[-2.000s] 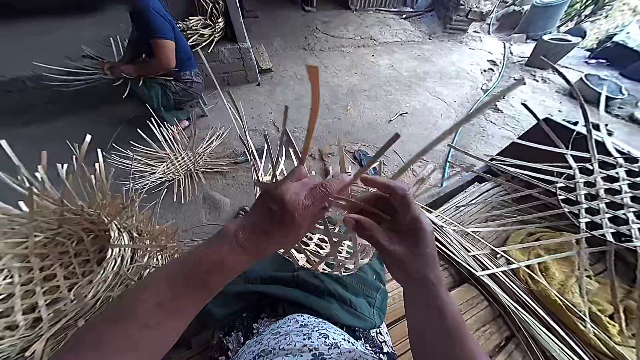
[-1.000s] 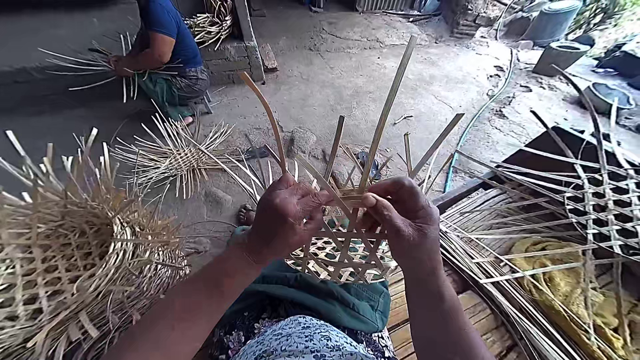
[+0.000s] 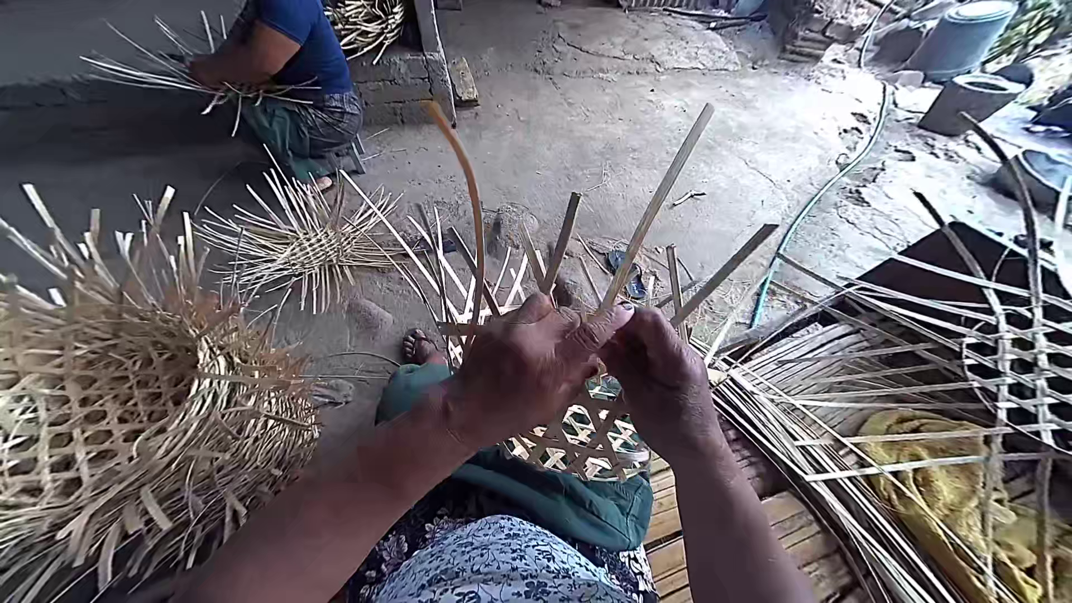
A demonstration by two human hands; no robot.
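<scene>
A partly woven basket of flat bamboo strips (image 3: 578, 440), with an open lattice weave, rests on my lap over a green cloth. Loose strip ends stand up around its rim. My left hand (image 3: 523, 360) grips strips at the rim, its thumb pressed by the base of a tall pale strip (image 3: 666, 197). Close against it, my right hand (image 3: 662, 368) pinches the rim strips with thumb and forefinger. A brownish-orange strip (image 3: 469, 184) curves upward beside my left hand. The hands cover the part of the rim between them.
Stacked woven baskets (image 3: 126, 394) stand at the left, and a flat woven piece (image 3: 318, 243) lies on the concrete floor. A co-worker (image 3: 293, 67) sits at upper left holding strips. Long strips (image 3: 804, 452), a yellow cloth (image 3: 930, 469) and another lattice piece (image 3: 1022, 360) are at the right.
Both hands stay at the rim while the upright strips around them have shifted. My left thumb now lies across by the tall pale strip, close to my right fingertips.
</scene>
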